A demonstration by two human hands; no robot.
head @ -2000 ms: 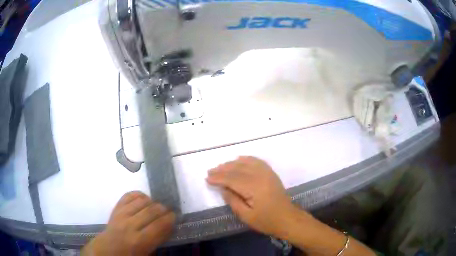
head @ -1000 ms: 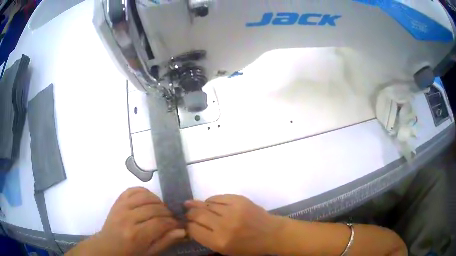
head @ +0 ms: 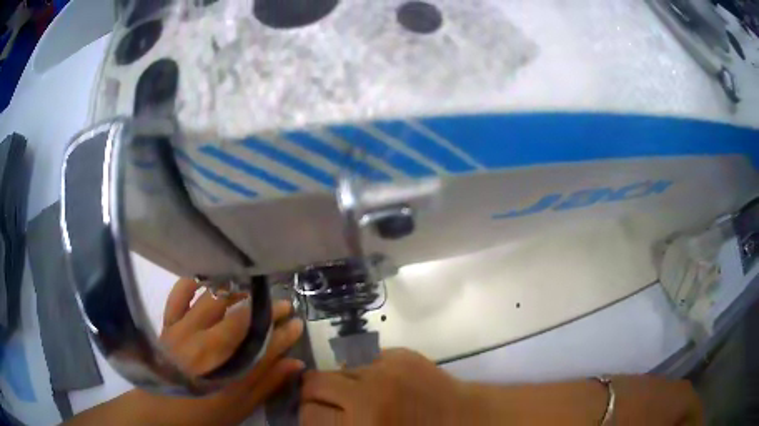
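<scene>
A grey fabric strip point(head: 285, 401) lies under the front of the sewing machine head point(head: 291, 225), mostly hidden by my hands and the head. My left hand point(head: 220, 337) is on the strip's left side near the needle area, partly hidden behind the chrome take-up lever guard point(head: 104, 274). My right hand point(head: 379, 391) is at the strip's right edge, its fingers close to my left hand's. The needle and presser foot are hidden. The thread tension assembly point(head: 337, 291) shows just above my right hand.
A dark stack of grey cut pieces point(head: 12, 225) lies at the far left, with a flat grey piece point(head: 62, 320) beside it. White cloth scraps point(head: 691, 279) lie at the right end. A dark control panel point(head: 749, 233) is at the right edge. The machine bed point(head: 466, 299) is under the arm.
The view has moved closer over the machine head, which now fills the upper picture. Both hands have moved from the table's front edge up the strip toward the needle area.
</scene>
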